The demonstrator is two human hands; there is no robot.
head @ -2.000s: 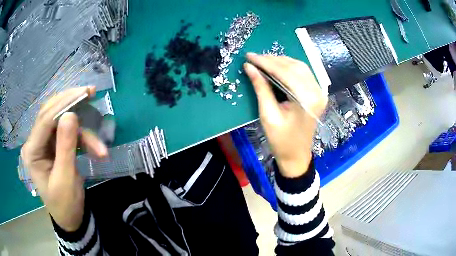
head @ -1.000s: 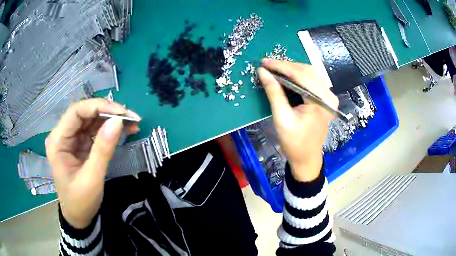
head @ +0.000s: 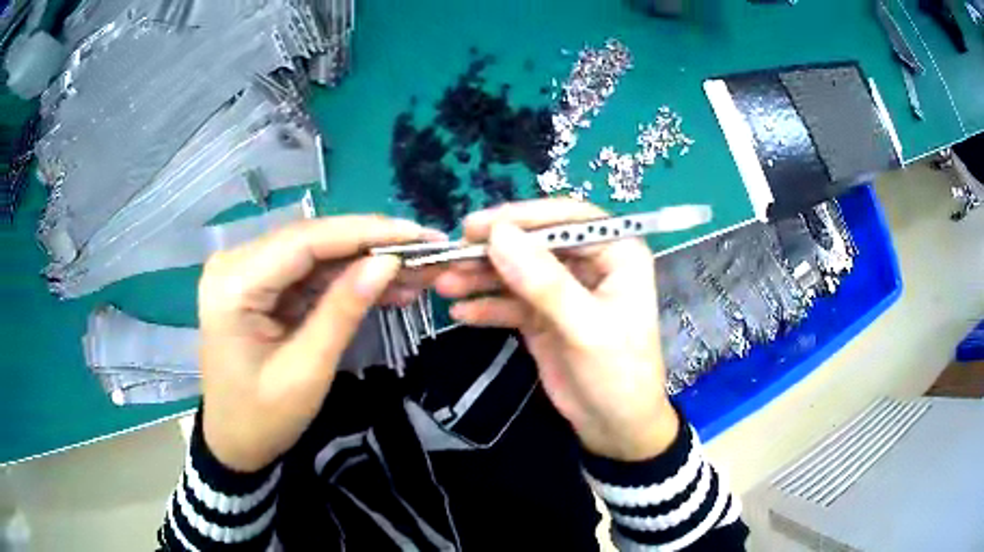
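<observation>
My left hand [head: 286, 323] pinches a thin silver end connector [head: 405, 248] between thumb and fingers. My right hand [head: 577, 323] holds silver tweezers [head: 604, 231] with a row of round holes, their tip side at the connector. The two hands are close together in front of my lap. The band hanging from the connector is hidden by my fingers. Black inserts [head: 475, 135] lie in a loose pile beyond the hands, with two clusters of small silver pieces [head: 583, 97] beside them. A small stack of mesh bands [head: 151, 356] lies partly behind my left hand.
A large pile of mesh bands [head: 173, 119] lies at left. A flat black card [head: 793, 135] with pale edges lies at the table's right edge. Below it is a blue bin [head: 798, 361] filled with bands. A grey surface with parallel ridges [head: 906, 464] is at lower right.
My hands have come together; the right hand with the tweezers has moved left, away from the silver pieces, to the connector. The tweezers have turned broad side up. The whole view has shifted.
</observation>
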